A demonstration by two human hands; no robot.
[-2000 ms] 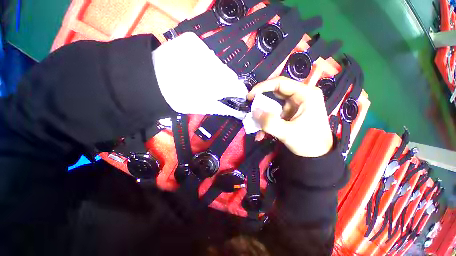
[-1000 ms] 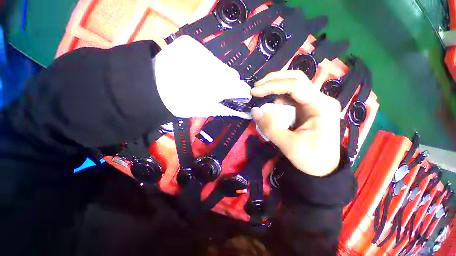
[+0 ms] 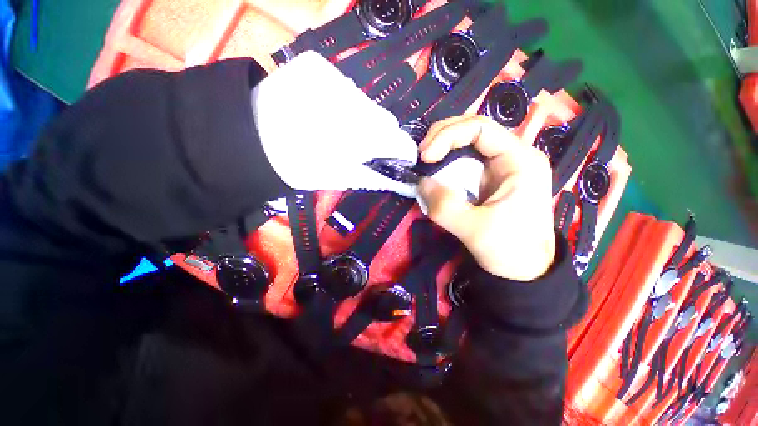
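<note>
My left hand (image 3: 328,125), in a white glove, is closed around a black wristwatch (image 3: 392,170), whose dark case shows edge-on at the fingertips. My right hand (image 3: 499,195), bare, pinches a crumpled white cloth (image 3: 459,180) between thumb and fingers, against the watch's right end. Part of the watch and its strap is hidden by my fingers. Below both hands is an orange-red tray (image 3: 278,250) with several dark round watches on black straps, some with rows of reddish holes.
Empty tray pockets (image 3: 179,29) show at the upper left. A stack of red-orange trays (image 3: 619,291) holds a row of watches at the right. A green surface (image 3: 657,125) lies at the upper right. A bright blue piece (image 3: 143,269) is beside my left sleeve.
Both hands keep the same hold, with small shifts. Against one second ago, my right hand sits slightly further left and up, and its fingers are bent a little differently around the cloth.
</note>
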